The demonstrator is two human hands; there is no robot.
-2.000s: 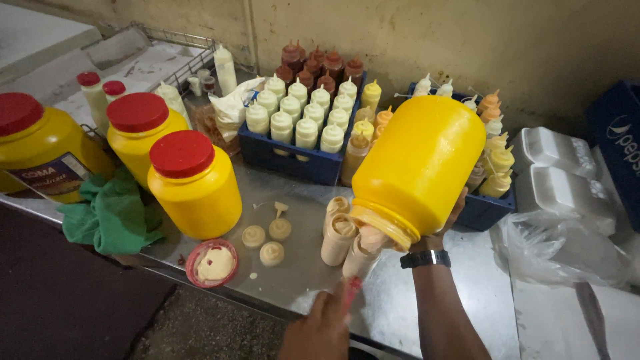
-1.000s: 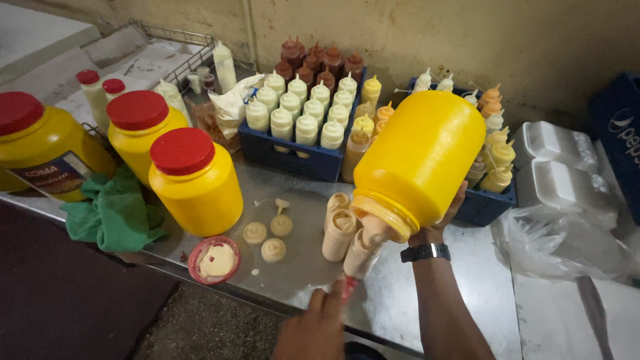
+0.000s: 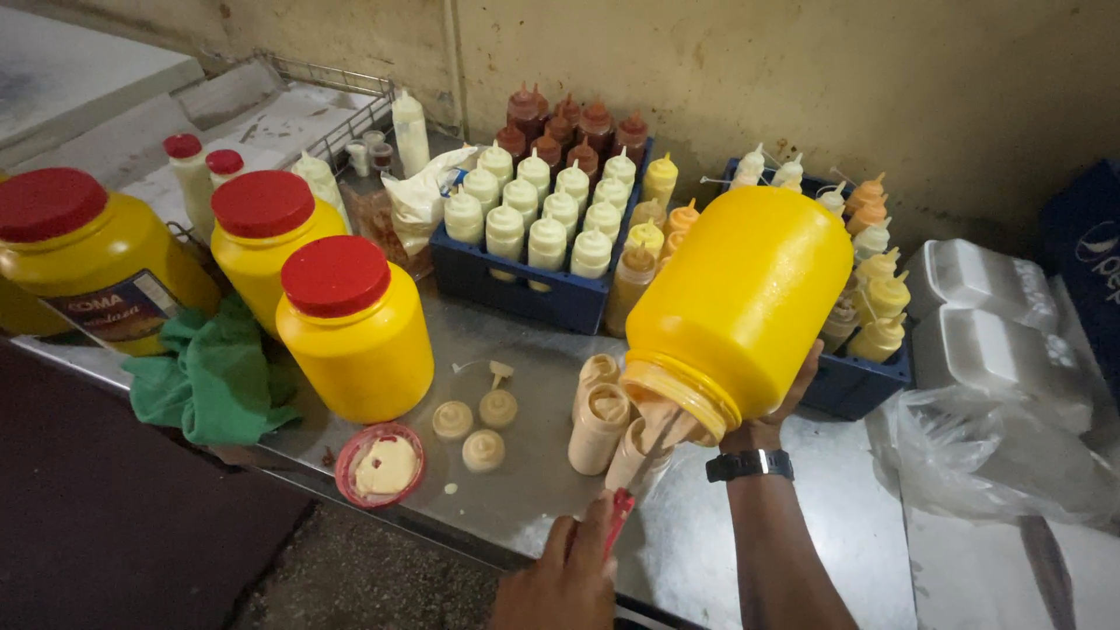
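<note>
My right hand (image 3: pixel 783 398), with a dark wristwatch, holds a large yellow plastic jar (image 3: pixel 744 289) tilted mouth-down; the jar hides most of its fingers. Pinkish-beige sauce (image 3: pixel 661 416) lies at the jar's mouth, over a squeeze bottle (image 3: pixel 626 455). In my left hand (image 3: pixel 560 564) is a red-handled utensil (image 3: pixel 619 516); its blade reaches up to the sauce at the mouth. Beside that bottle stand more uncapped bottles (image 3: pixel 598 429) filled with the same sauce. Several nozzle caps (image 3: pixel 483 450) and a red lid smeared with cream (image 3: pixel 382 465) lie to the left on the steel table.
Yellow jars with red lids (image 3: pixel 354 341) and a green cloth (image 3: pixel 210 376) stand at left. Behind are blue crates (image 3: pixel 516 284) (image 3: pixel 853 385) of filled squeeze bottles. White foam boxes (image 3: pixel 997 350) and a clear plastic bag (image 3: pixel 989 455) are at right. The table's front edge (image 3: pixel 394 516) runs below.
</note>
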